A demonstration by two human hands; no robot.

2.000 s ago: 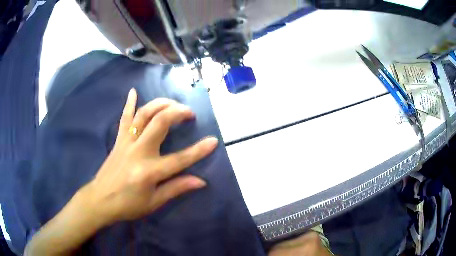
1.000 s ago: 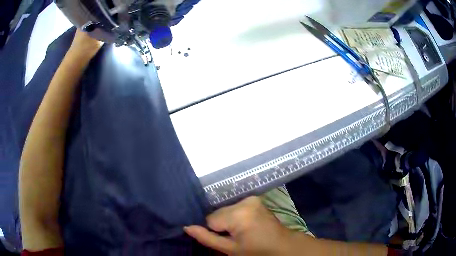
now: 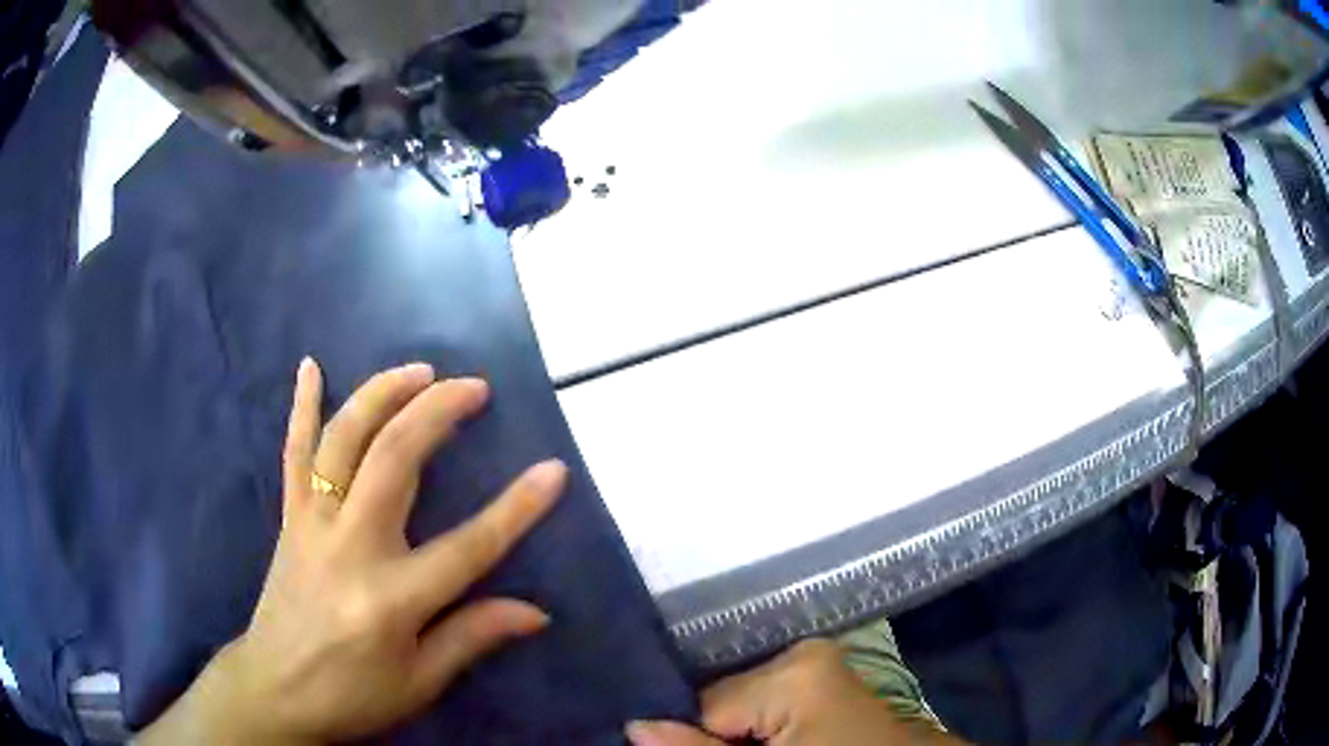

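Note:
A large dark navy garment panel [image 3: 219, 321] covers the left of the table, its straight right edge running from the presser foot [image 3: 464, 201] down over the front edge. My left hand [image 3: 372, 568] lies flat on the panel with its fingers spread, below the needle area, holding nothing. My right hand [image 3: 794, 707] is at the table's front edge, partly cut off by the picture's bottom, and pinches the panel's right edge. The white sewing machine head [image 3: 292, 59] is above, with its blue knob [image 3: 525, 185] beside the presser foot. The needle tip is hard to make out.
Blue-handled snips [image 3: 1086, 197] lie at the right, beside printed paper tickets [image 3: 1202, 241]. A marked ruler strip [image 3: 933, 551] runs along the front edge of the white table [image 3: 816, 423]. A thin greyish tie strip [image 3: 1198, 382] crosses it. Dark cloth [image 3: 1042, 627] hangs below.
Since one second ago, my left hand has come back from beside the machine head to lie on the panel. My right hand stays on the panel's edge, and the view has shifted.

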